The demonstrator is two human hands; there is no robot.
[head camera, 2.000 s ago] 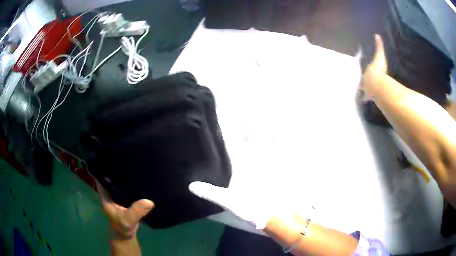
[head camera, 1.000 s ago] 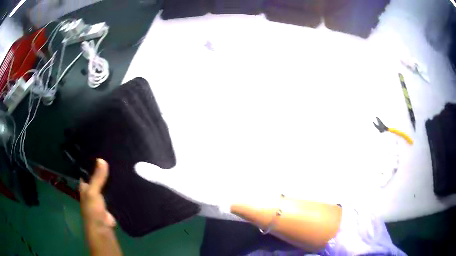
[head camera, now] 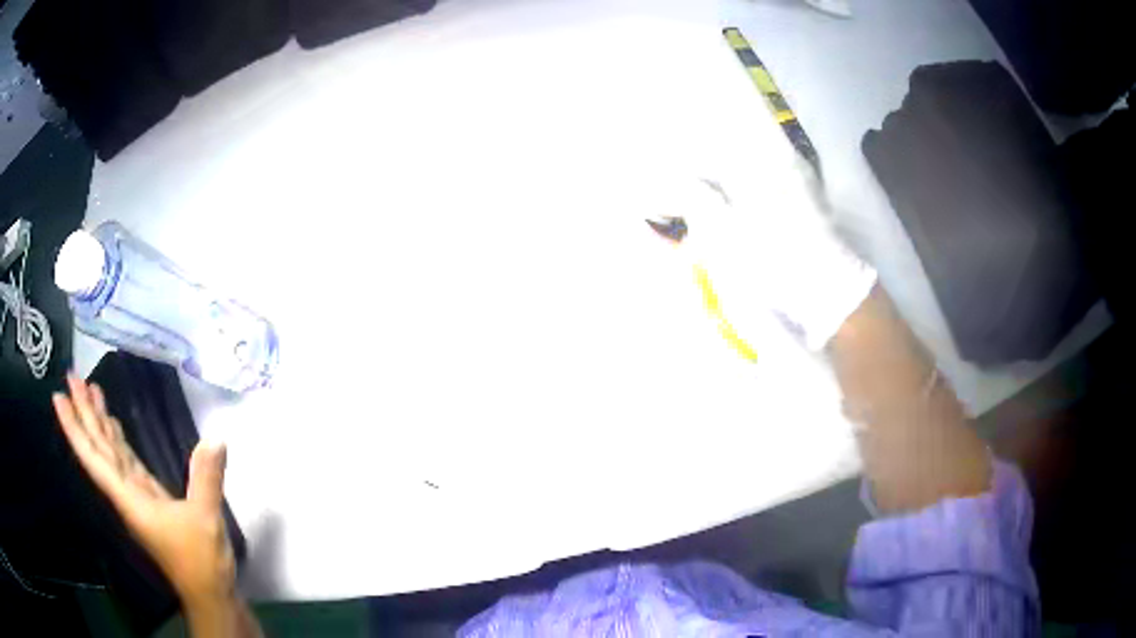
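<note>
Yellow-handled nippers point(head camera: 723, 318) lie on the white table, their dark jaws pointing left. My right hand point(head camera: 804, 256), in a white glove, is at the nippers' right side. The glove blends with the table, so its fingers and any hold on the nippers cannot be told. My left hand point(head camera: 156, 505) is bare, empty and open, fingers spread, over the edge of black cases point(head camera: 147, 405) at the left. A clear bluish bottle with a white cap point(head camera: 175, 312) is at the left, just beyond that hand.
A yellow-and-black stick point(head camera: 770, 94) lies beyond the nippers. Black case stacks are at the right point(head camera: 984, 212) and along the far left edge point(head camera: 231, 44). A tiny dark sliver point(head camera: 431, 484) lies on the white table point(head camera: 486, 312). White cable point(head camera: 28, 327) is at far left.
The view has swung right. Both my hands have left the black cases they were around; my gloved right hand has moved across to the nippers. The bottle has come into view.
</note>
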